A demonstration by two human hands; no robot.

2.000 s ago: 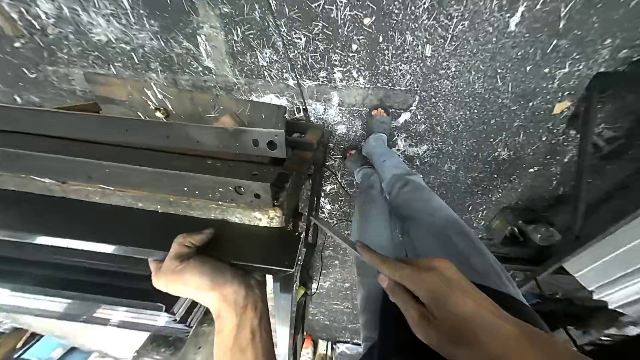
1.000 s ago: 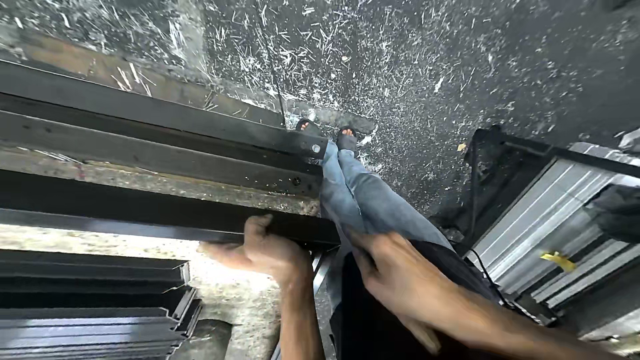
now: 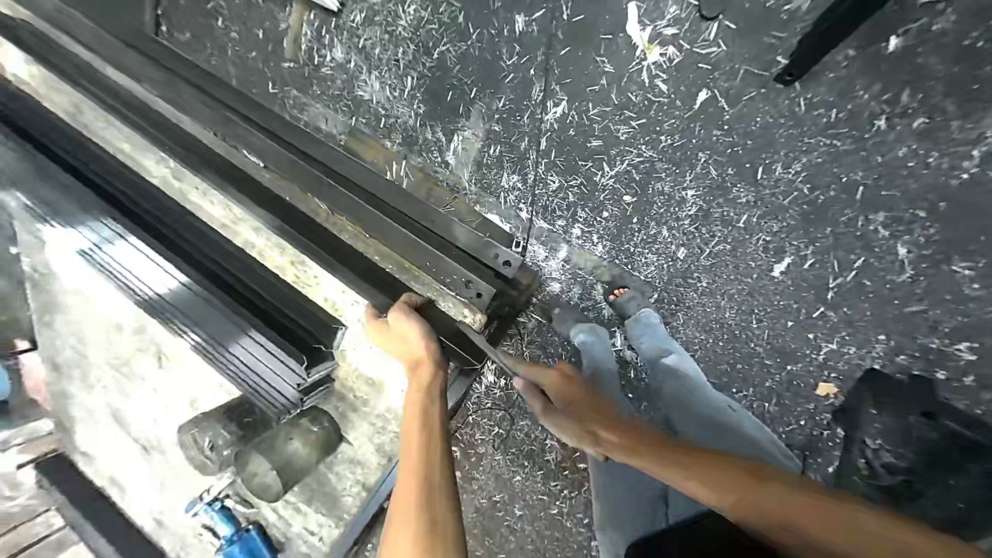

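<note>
My left hand grips a long dark metal channel close to its near end, with the thumb over its top edge. In my right hand is a flat, narrow metal file or similar bar, whose far part lies against the end of the channel. The handle is hidden in my fist. Beside the channel run other long steel bars with round holes near their ends.
A stack of folded metal profiles lies on the worktable at left, near two metal cylinders and a blue tool. Metal shavings cover the floor. A dark object lies at right.
The view has turned strongly. My left hand still holds the channel near its end. The flat tool in my right hand, blurred a second ago, now shows against the channel's end.
</note>
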